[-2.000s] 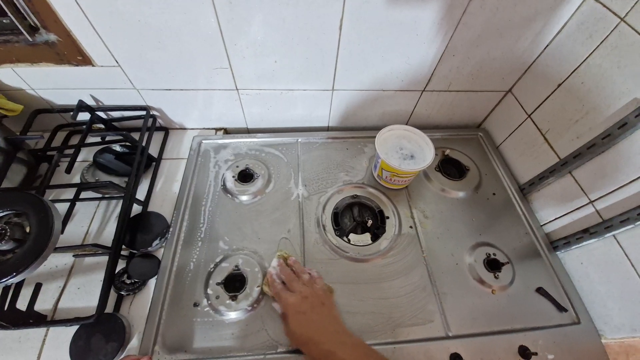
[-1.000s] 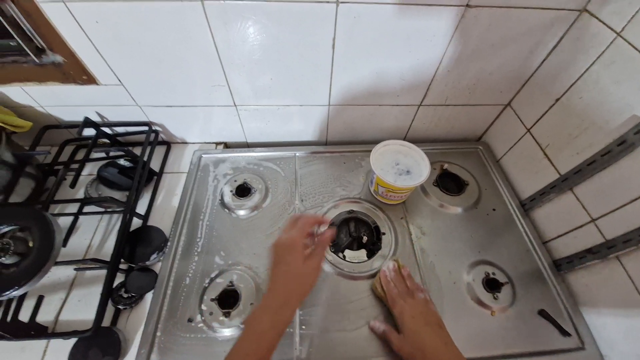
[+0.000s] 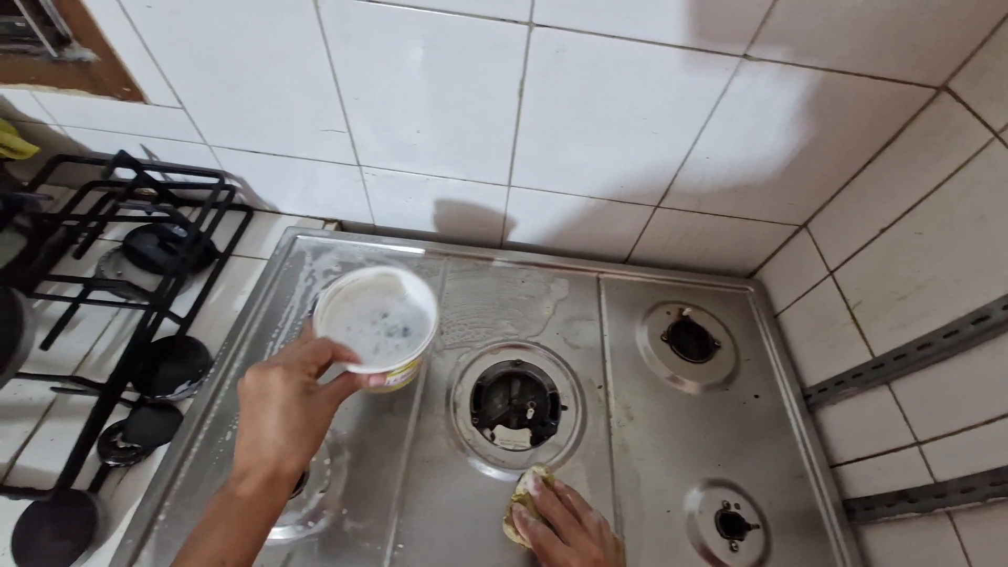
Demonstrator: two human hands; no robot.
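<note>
My left hand grips the rim of a white plastic tub with a yellow label, held above the left part of the stainless steel gas cooktop. Whitish liquid with bubbles shows inside the tub, which hides the back left burner. Under my right hand is a yellow-green sponge, pressed to the steel just in front of the central burner opening. Wet, soapy streaks mark the cooktop's left and middle panels.
Black pan supports and several burner caps lie on the tiled counter at the left. White wall tiles rise behind the cooktop. Two slotted metal rails run along the right wall.
The tub stood behind and right of the central burner; my left hand has taken hold of it and carried it left. The sponge went from the left panel to the middle, under my right hand.
</note>
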